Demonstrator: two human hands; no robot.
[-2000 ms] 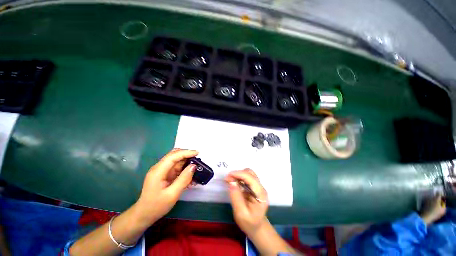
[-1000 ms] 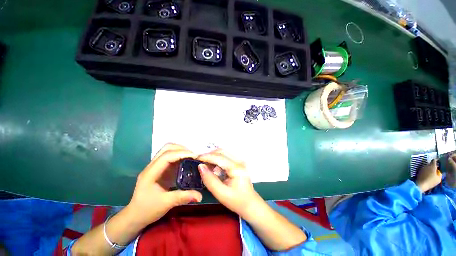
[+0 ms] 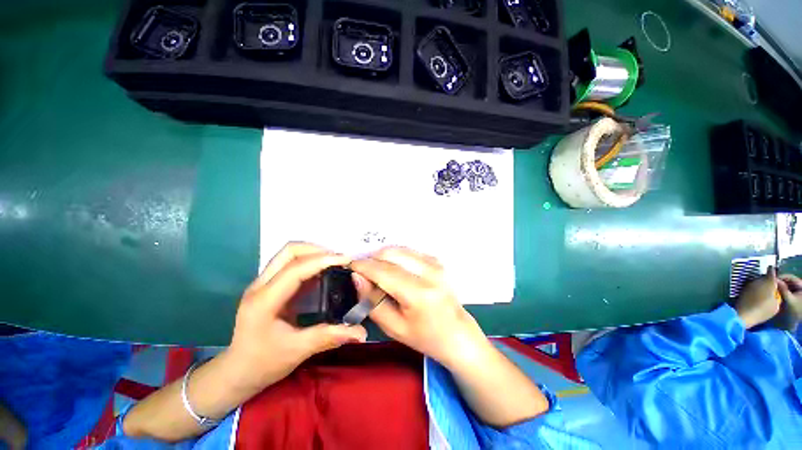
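My left hand [image 3: 286, 303] holds a black watch case [image 3: 339, 294] upright between thumb and fingers at the near edge of the white paper [image 3: 352, 185]. My right hand [image 3: 409, 303] meets it from the right, its fingers touching the case. Silver-grey tweezers [image 3: 362, 309] show in my right hand, their end at the case's lower right. The case's inside is partly hidden by fingers. Tiny silvery parts [image 3: 374, 237] lie on the paper beyond my hands. A clump of small dark ring-like parts [image 3: 464, 177] lies at the paper's upper right.
A black foam tray [image 3: 334, 115] with cases in its pockets stands beyond the paper. To its right are a wire spool [image 3: 608, 77] and a cream tape ring [image 3: 576, 167] holding orange-handled cutters [image 3: 600, 107] and a clear bag [image 3: 652, 158]. Another worker's hands [image 3: 758, 299] are at far right.
My right hand has come from the paper to the case in my left hand. The case has turned upright. The view has shifted, so the tray and paper appear higher and larger.
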